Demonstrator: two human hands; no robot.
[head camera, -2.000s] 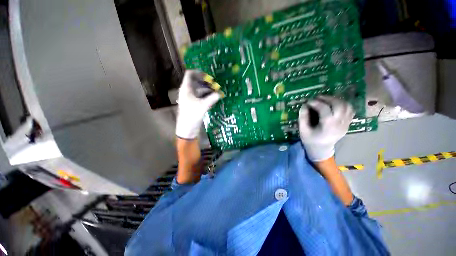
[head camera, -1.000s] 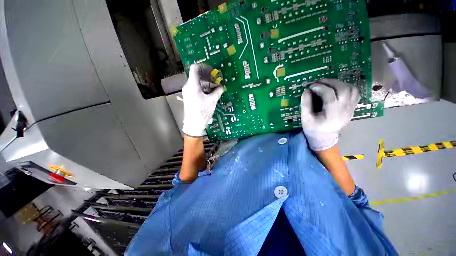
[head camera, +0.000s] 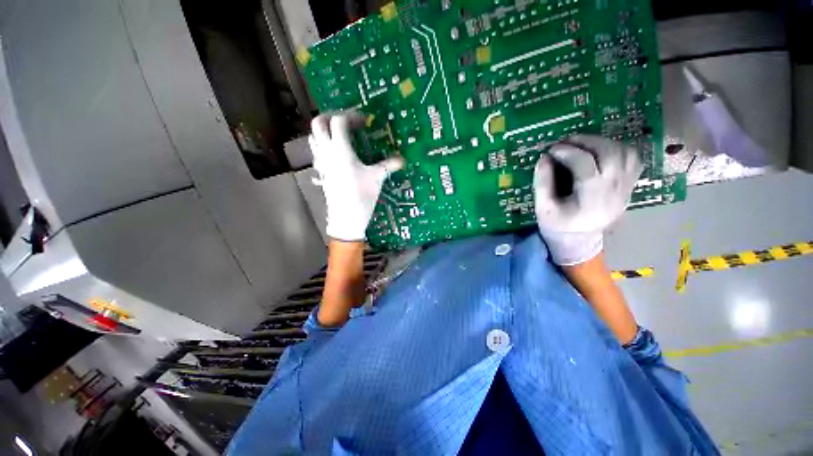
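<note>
A large green printed circuit board (head camera: 446, 116) lies tilted in front of me, solder side up, its far edge cut off by the frame. Several small yellow tape squares (head camera: 497, 123) are on it. My left hand (head camera: 349, 178), in a white knit glove, is over the board's left side, fingers apart; yellow bits show near its darkened fingertips, whether on glove or board is unclear. My right hand (head camera: 584, 200), gloved too, is curled over the lower right part, thumb and forefinger close together; whether they pinch anything is hidden.
A whitish-lilac bottle with a narrow tip (head camera: 726, 125) lies on the right ledge (head camera: 744, 53). A grey machine cover (head camera: 116, 134) is at the left, with a dark slotted rack (head camera: 209, 378) below. Yellow-black floor tape (head camera: 758, 256) is at the right.
My left hand has spread its fingers; the yellow pieces seen clearly at its fingertips now show less distinctly. The board has shifted slightly up and left in view. My right hand stays curled.
</note>
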